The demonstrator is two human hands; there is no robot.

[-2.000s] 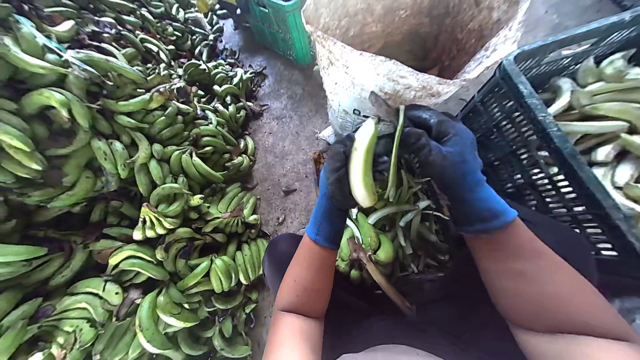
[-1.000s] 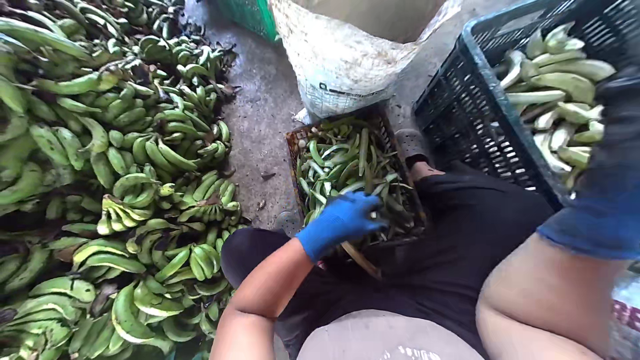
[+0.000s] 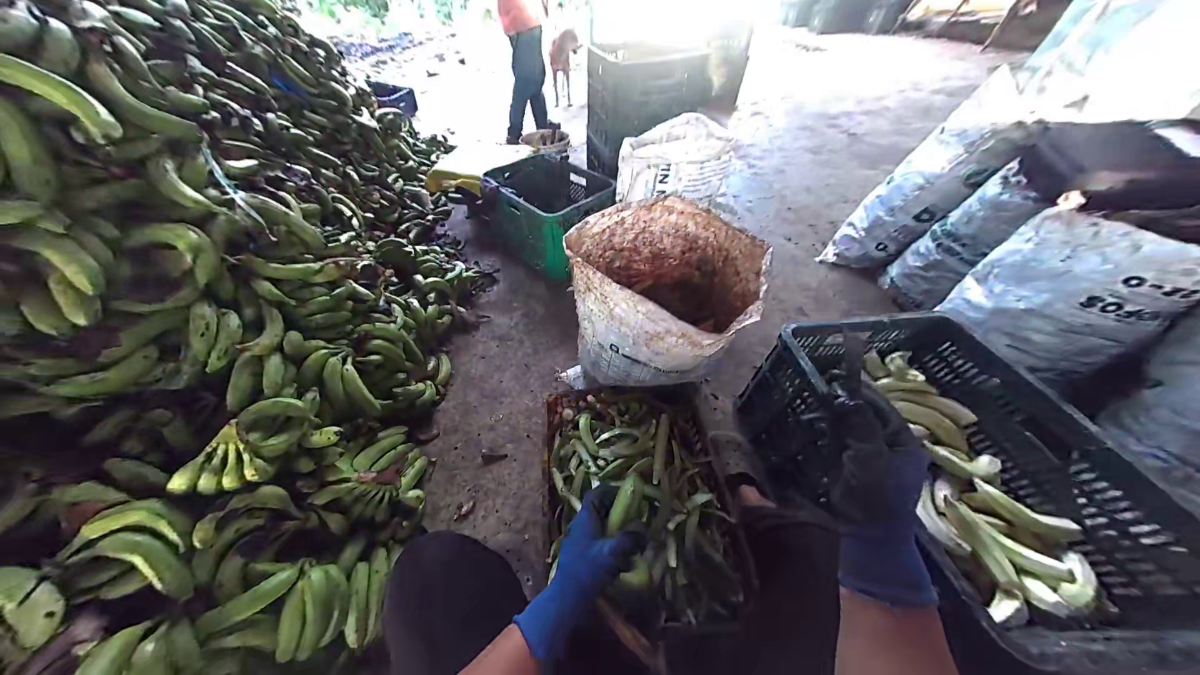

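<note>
My left hand (image 3: pixel 591 553), in a blue and black glove, is on a green plantain (image 3: pixel 625 504) in a crate of peels (image 3: pixel 560 401) between my legs; its grip is partly hidden. My right hand (image 3: pixel 867 459), gloved alike, is raised by the near left side of a dark plastic crate (image 3: pixel 1041 422). Its fingers are closed around a dark upright object, likely a knife (image 3: pixel 853 361), which blurs into the crate behind. Peeled plantains (image 3: pixel 998 525) lie inside that crate. Long strips of green peel (image 3: pixel 689 506) cover much of the crate between my legs.
A large heap of green plantains (image 3: pixel 216 309) fills the left side. An open woven sack (image 3: pixel 628 352) stands ahead, with a green crate (image 3: pixel 534 234) behind it. Full sacks (image 3: pixel 1059 291) lean at the right. A person (image 3: pixel 528 70) and a dog (image 3: pixel 562 61) are farther back.
The pale peeled plantain held two seconds ago is out of my left hand, which is now down on a green one. My right hand has come back from over the dark crate. The view has tilted up.
</note>
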